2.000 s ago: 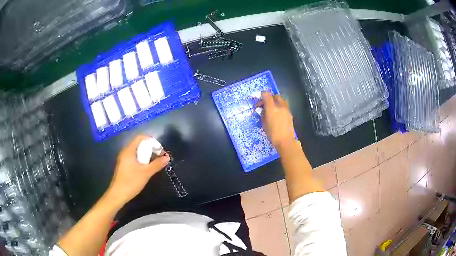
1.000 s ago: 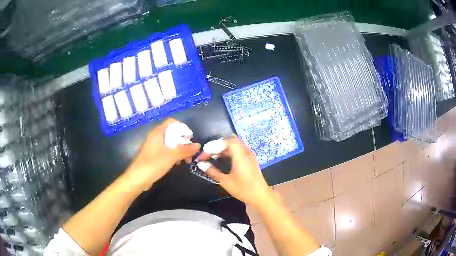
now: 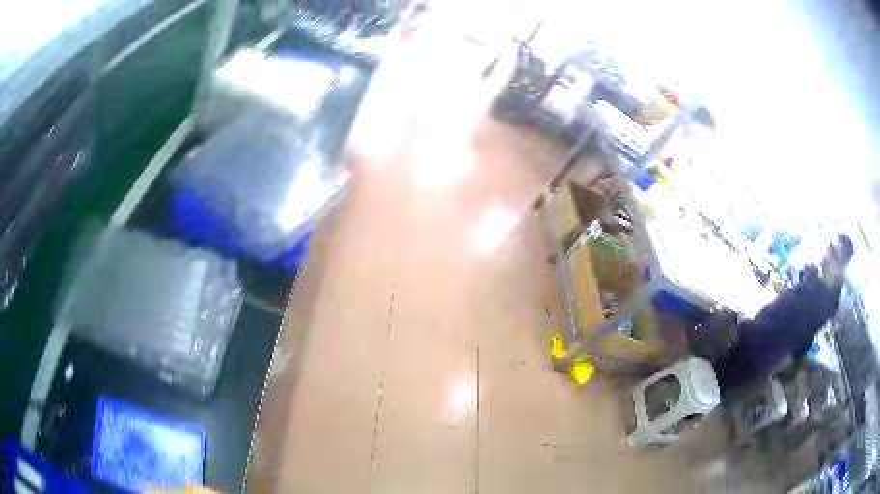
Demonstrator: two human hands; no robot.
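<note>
The view is blurred. The small-parts tray (image 3: 150, 446), shallow and blue with pale specks, lies on the black bench mat at the lower left. A small skin-coloured part of a hand shows at the bottom edge beside the tray; which hand, and what it holds, cannot be told. The rest of my hands is out of the picture. A corner of the blue pocket tray (image 3: 48, 475) with white units shows at the lower left edge. The clear blister tray stack (image 3: 154, 307) lies beyond the small-parts tray.
More clear trays over blue ones (image 3: 246, 193) stand farther along the bench. A pinkish tiled floor (image 3: 415, 338) runs beside it. Across the aisle are a workbench with brown boxes (image 3: 613, 275), a white stool (image 3: 675, 397) and a person in dark clothing (image 3: 786, 323).
The camera has swung right and up, from the bench to the aisle. The trays have shifted to the left of the picture. My hands have almost wholly left the view.
</note>
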